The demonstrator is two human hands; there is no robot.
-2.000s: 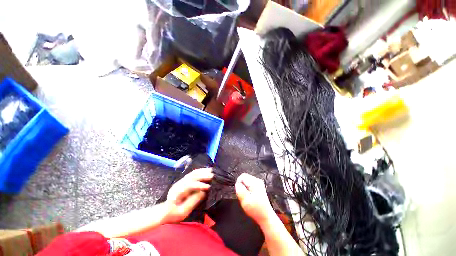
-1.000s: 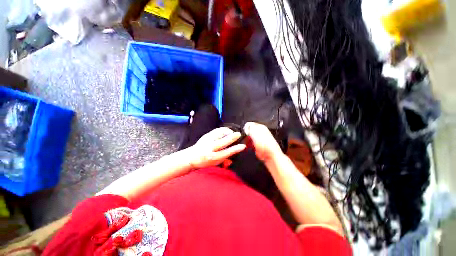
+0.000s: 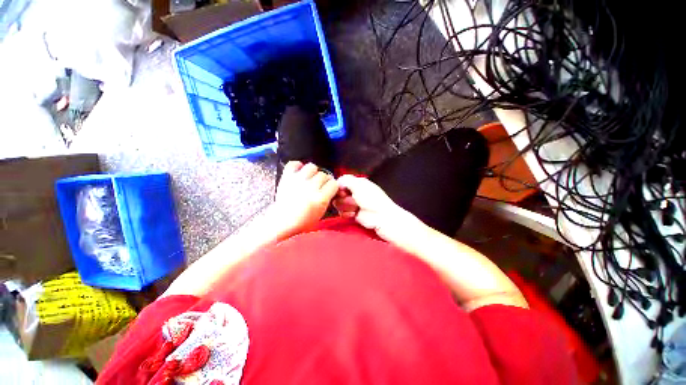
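My left hand (image 3: 305, 194) and my right hand (image 3: 368, 204) meet over my lap, fingertips close together. The fingers are bent as if pinching, but any small part between them is hidden or too small to tell. No cable shows clearly in either hand. A thick pile of black cables (image 3: 594, 113) lies on the white table (image 3: 521, 143) at the right, with loops hanging over its edge and small black plug ends at the lower right. A blue crate (image 3: 201, 113) holding small black pieces (image 3: 259, 105) stands on the floor beyond my knee.
A second blue crate (image 3: 159, 229) with clear plastic bags (image 3: 101, 225) stands at the left. A box wrapped in yellow strapping (image 3: 79, 312) is below it, and a brown cardboard box (image 3: 41, 214) beside it. An orange-red stool (image 3: 505, 169) is under the table edge. Clear plastic (image 3: 90, 37) lies upper left.
The view has tilted down and shifted. The hands have come closer to my body and together. The dark strands seen at the hands earlier no longer show there.
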